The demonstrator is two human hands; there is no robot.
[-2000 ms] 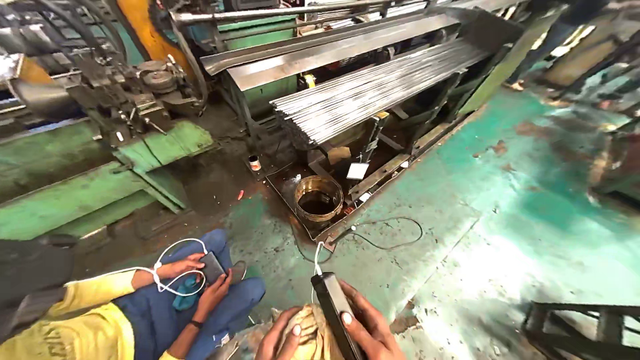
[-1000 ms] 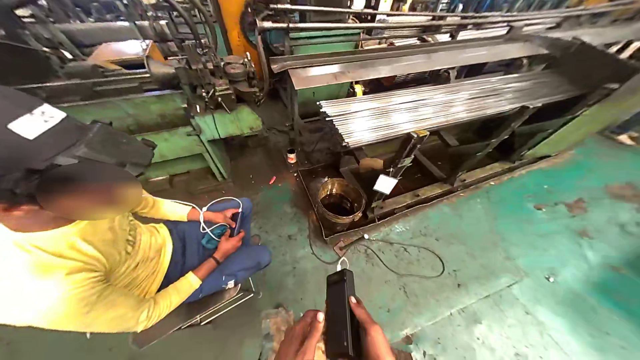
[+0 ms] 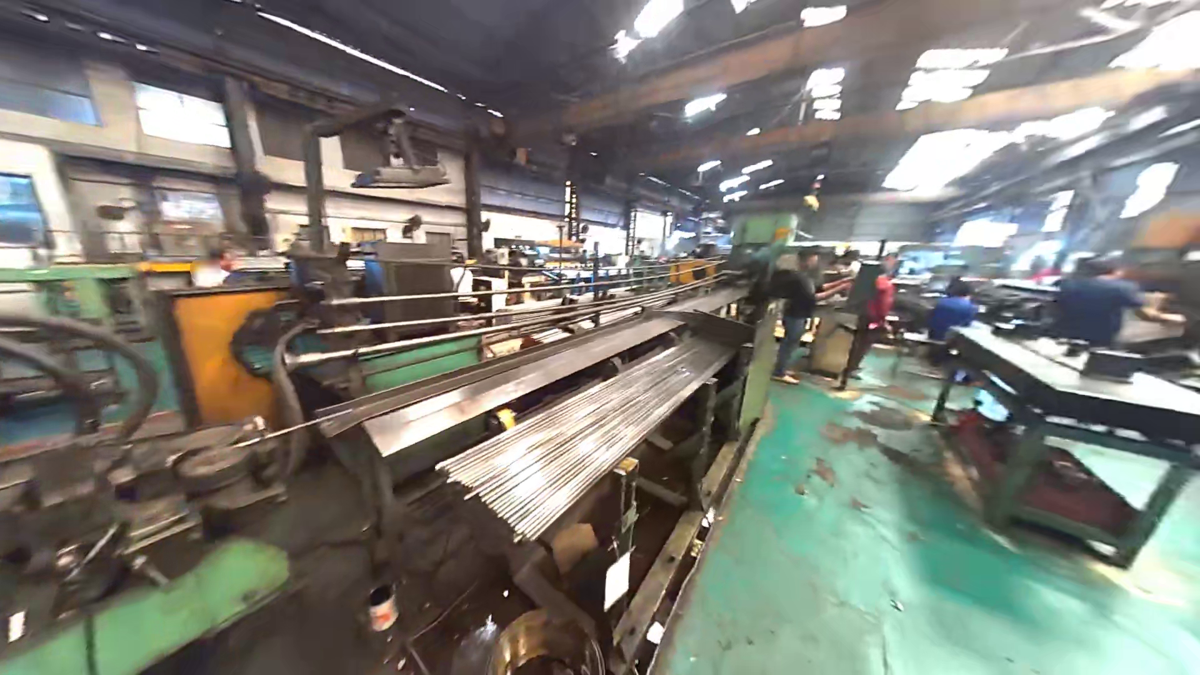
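Neither my left hand nor my right hand shows in the head view now, so what they hold is hidden. A bundle of long shiny metal rods (image 3: 591, 431) lies on a dark steel rack at the middle. Beside it on the left runs a long sloped metal sheet (image 3: 525, 370). Under the near end of the rods, at the bottom edge, stands a round metal bucket (image 3: 544, 647), partly cut off. A small can (image 3: 382, 607) stands on the dark floor to its left, and a white tag (image 3: 617, 579) hangs from the rack.
Green machinery (image 3: 187, 600) fills the lower left, with an orange panel (image 3: 230, 352) behind it. A dark-topped metal table (image 3: 1078, 375) stands at right on the green floor (image 3: 797, 562). A person (image 3: 797, 309) stands past the rack; several others are farther back at right.
The view has swung up toward the hall. My hands with the black device, its white cable and the seated co-worker in yellow, all seen earlier, are out of view.
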